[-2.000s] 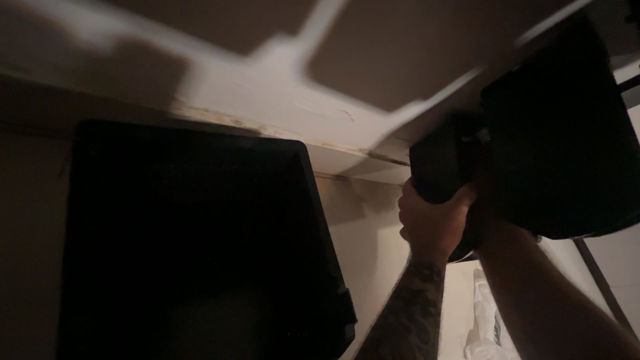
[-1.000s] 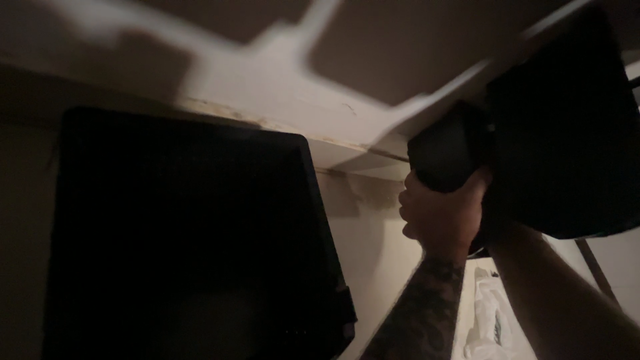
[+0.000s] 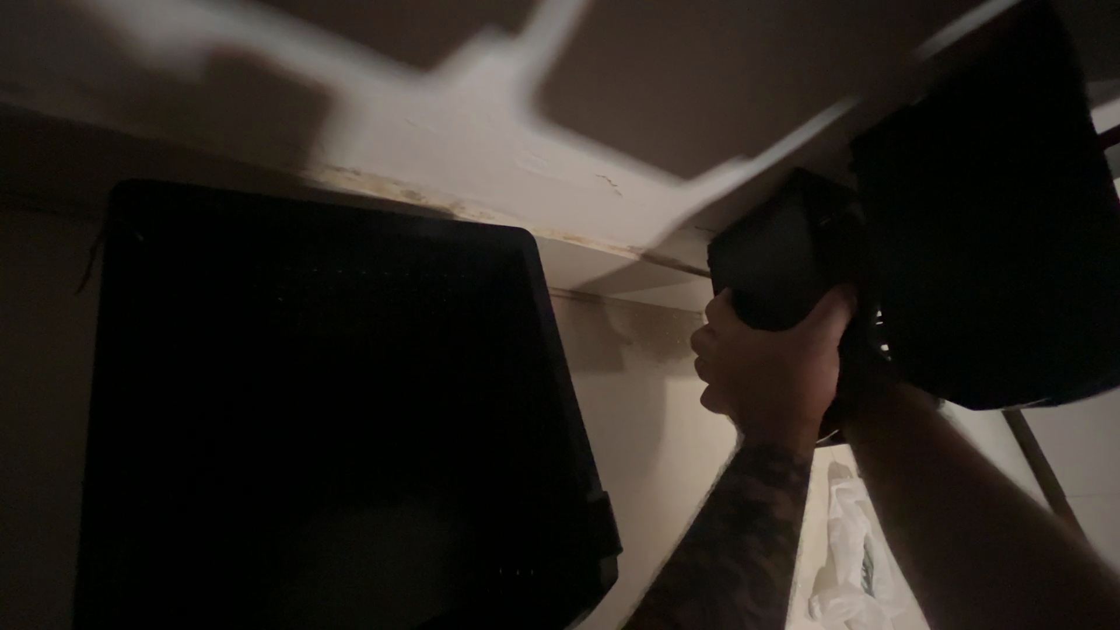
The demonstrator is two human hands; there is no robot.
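Note:
My left hand (image 3: pixel 770 367), on a tattooed forearm, grips the lower end of a dark box-like part (image 3: pixel 770 254) at the right of the view, thumb and fingers on either side. Behind and right of it, my right hand (image 3: pixel 884 376) is mostly hidden in shadow; only the wrist and forearm show plainly, and what its fingers do cannot be seen. A larger black object (image 3: pixel 989 219) adjoins the dark part on its right. Poor light hides what both objects are.
A large black box-shaped object (image 3: pixel 332 394) with rounded corners fills the left side. A pale ceiling (image 3: pixel 490 131) with shadows and a stained seam runs above, meeting a light wall (image 3: pixel 647 437). White translucent plastic (image 3: pixel 849 542) lies low, between the forearms.
My left hand has stayed on the dark part, which has tilted slightly since the earliest frame. The right forearm has hardly moved.

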